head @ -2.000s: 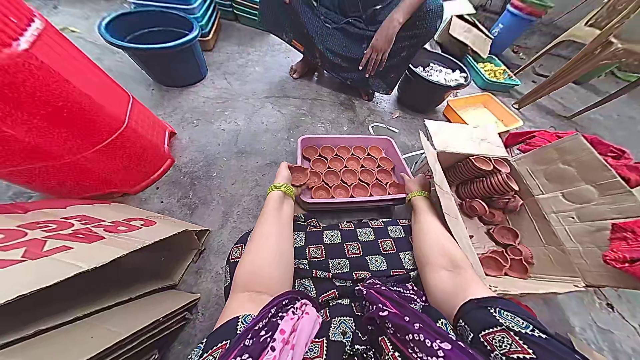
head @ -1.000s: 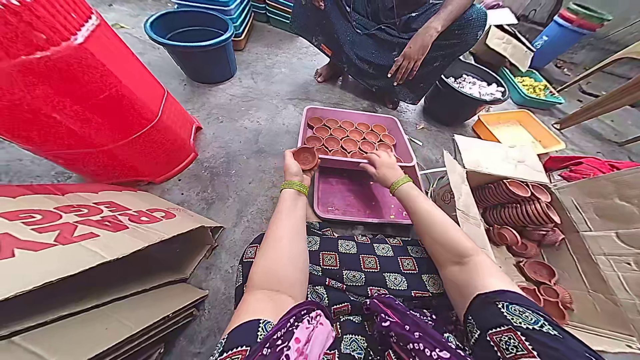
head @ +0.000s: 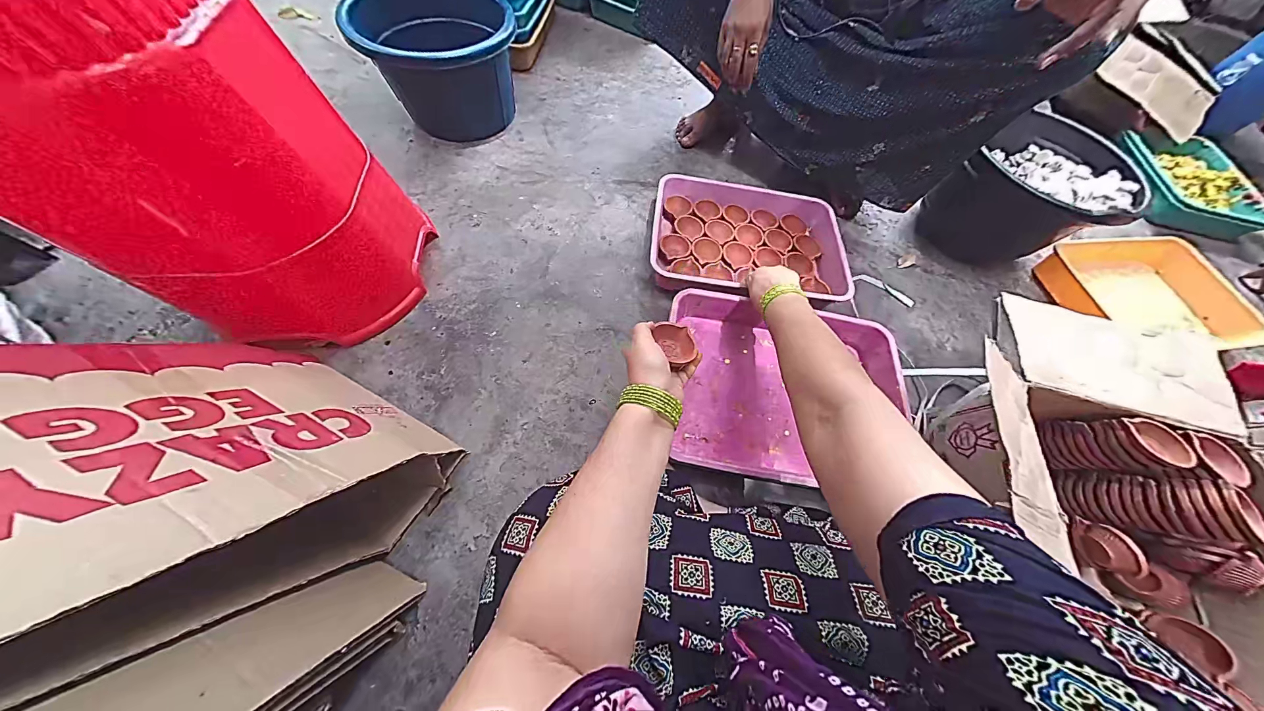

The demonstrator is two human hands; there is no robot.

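My left hand (head: 654, 360) holds a small clay diya lamp (head: 674, 344) over the left rim of the nearer pink plastic tray (head: 731, 395). That tray holds no lamps, only small specks on its bottom. Beyond it stands another pink tray (head: 844, 259), filled with rows of clay lamps (head: 719, 232). My right hand (head: 770, 283) reaches to the near edge of these rows; its fingertips are at the lamps, and whether they grip one cannot be told.
An open cardboard box (head: 1027, 444) with stacked clay lamps (head: 1145, 494) is at right. Flattened cartons (head: 197, 474) and a red container (head: 217, 188) lie left. Behind are a blue tub (head: 434, 79), a black bucket of white pieces (head: 948, 212), an orange tray (head: 1086, 286) and a person (head: 849, 89).
The filled tray, held by both hands over my lap two seconds ago, now stands beyond a second tray. My right hand has left its rim and is at the lamps.
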